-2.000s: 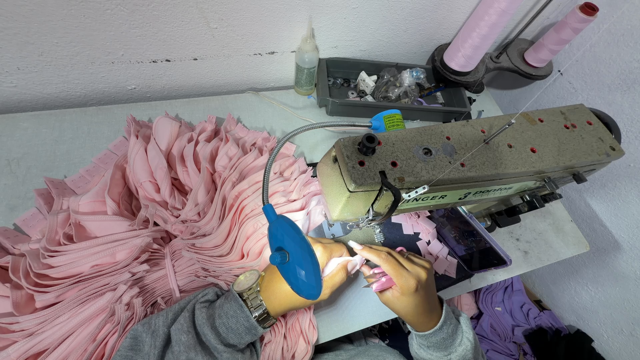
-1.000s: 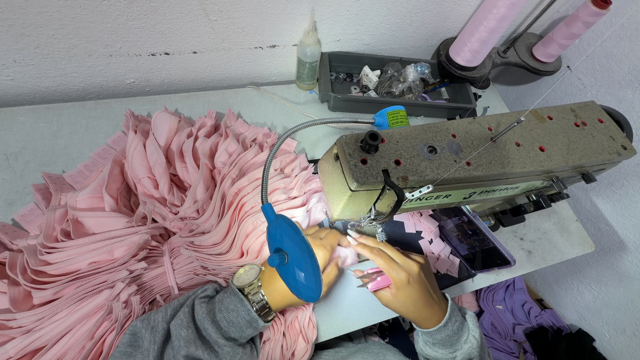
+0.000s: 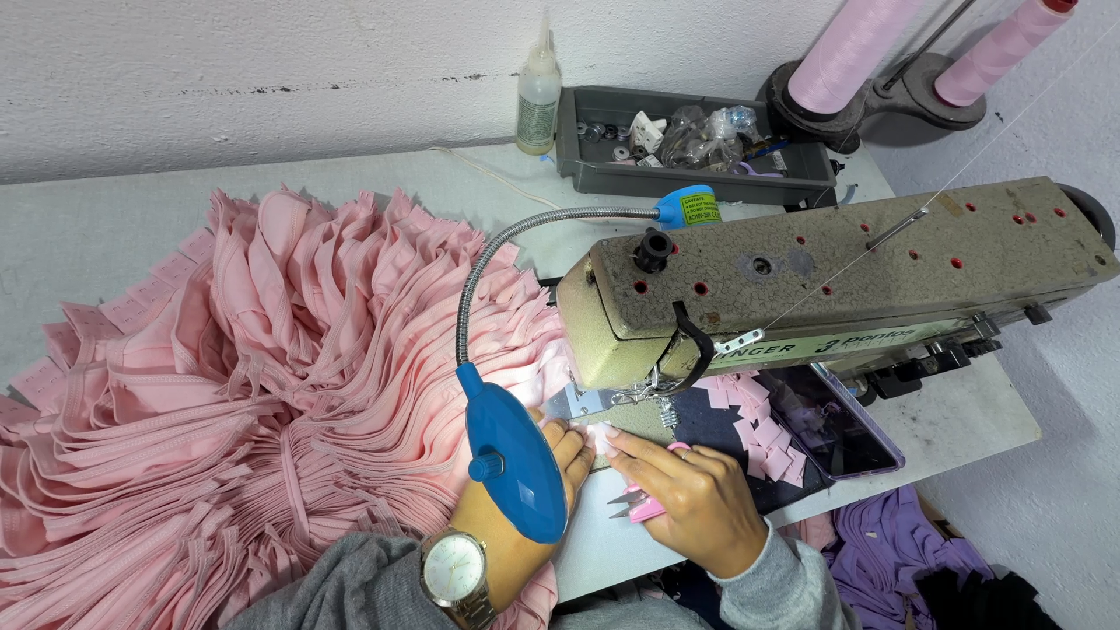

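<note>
A Singer sewing machine stands on the table, its needle area lit by a blue gooseneck lamp. My left hand, partly hidden under the lamp head, presses a small piece of light pink fabric near the machine's plate. The fingertips of my right hand rest on the same piece from the right. Pink-handled thread snips are tucked in my right hand, blades pointing left. A big heap of pink sewn garment pieces lies left of the machine.
Small pink fabric tabs and a phone lie right of the needle area. Behind the machine are a grey tray of bobbins and oddments, an oil bottle and pink thread cones. Purple fabric lies below the table edge.
My right hand's fingers have lowered and straightened onto the fabric beside the left fingertips. Earlier both hands held the pink piece closer together, with the snips also in the right hand.
</note>
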